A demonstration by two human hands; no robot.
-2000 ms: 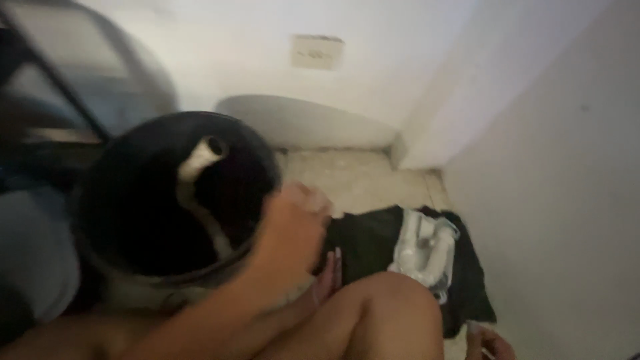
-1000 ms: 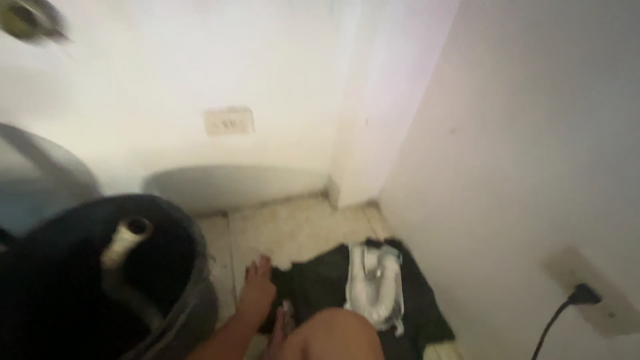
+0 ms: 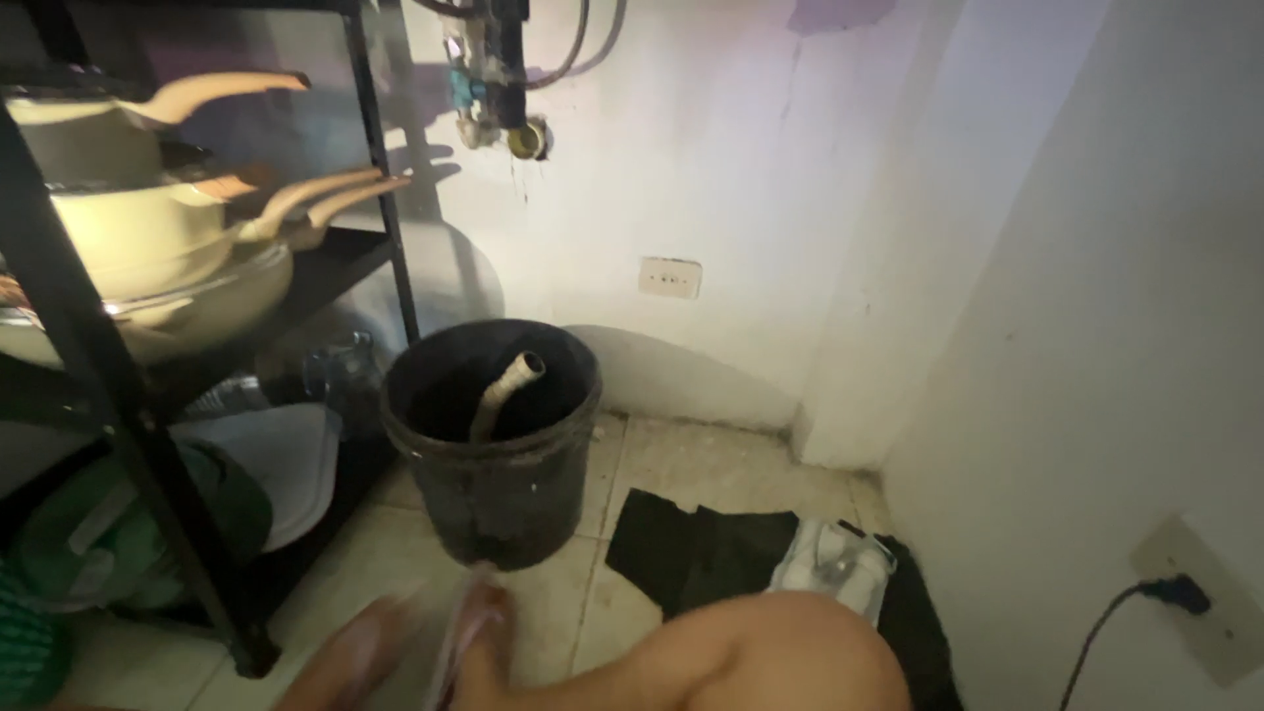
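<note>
My left hand [image 3: 370,632] is a blur low in the view, beside a foot [image 3: 484,617] in front of the bucket; its fingers and anything in them cannot be made out. My right hand is out of view. A black plastic bucket [image 3: 504,494] stands on the tiles with a pale flexible drain pipe [image 3: 504,390] upright inside it, its open end up. On a dark cloth [image 3: 691,543] to the right lies a white plastic pipe trap in clear wrapping [image 3: 834,563], partly hidden by my knee.
At the left is a black metal rack [image 3: 158,494] with cream pots [image 3: 148,237], whose handles stick out. A wall drain outlet [image 3: 528,140] with valves and hoses is above the bucket. Wall outlets [image 3: 671,278] are behind and at right, the right one with a black plug [image 3: 1180,592].
My left hand has moved from the floor near the dark cloth to the front of the bucket. My right hand, at the lower right two seconds ago, has left the view. The view has shifted widely.
</note>
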